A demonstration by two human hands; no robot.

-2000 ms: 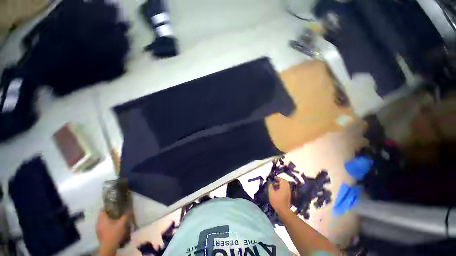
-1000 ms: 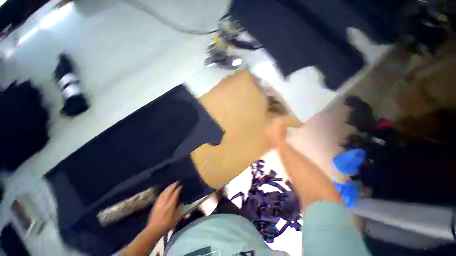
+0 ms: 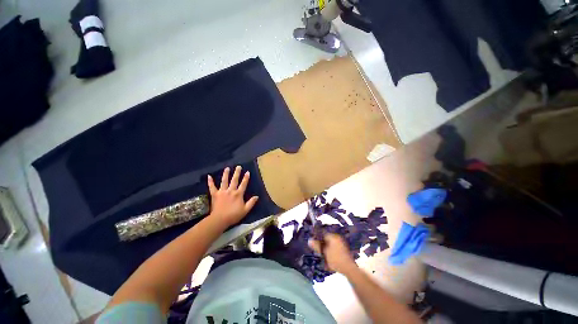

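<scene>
The dark cut panel lies flat on the pale table, its right end over the brown paper pattern. My left hand lies flat on the panel's lower right part, fingers spread. The mottled pattern weight rests on the panel just left of that hand, near the wrist. My right hand is beyond the table's front edge, closed around the dark handles of the fabric shears. Their narrow blades point up towards the edge and are blurred.
A silver motor tool stands at the top. Dark panels lie at upper right, a tied bundle and black pile at upper left. A cream block is at left. Offcuts and blue pieces lie below the edge.
The weight has gone from beside the panel onto it, and my left hand has let go of it. My right hand reached to the paper's right edge, then came back with the shears.
</scene>
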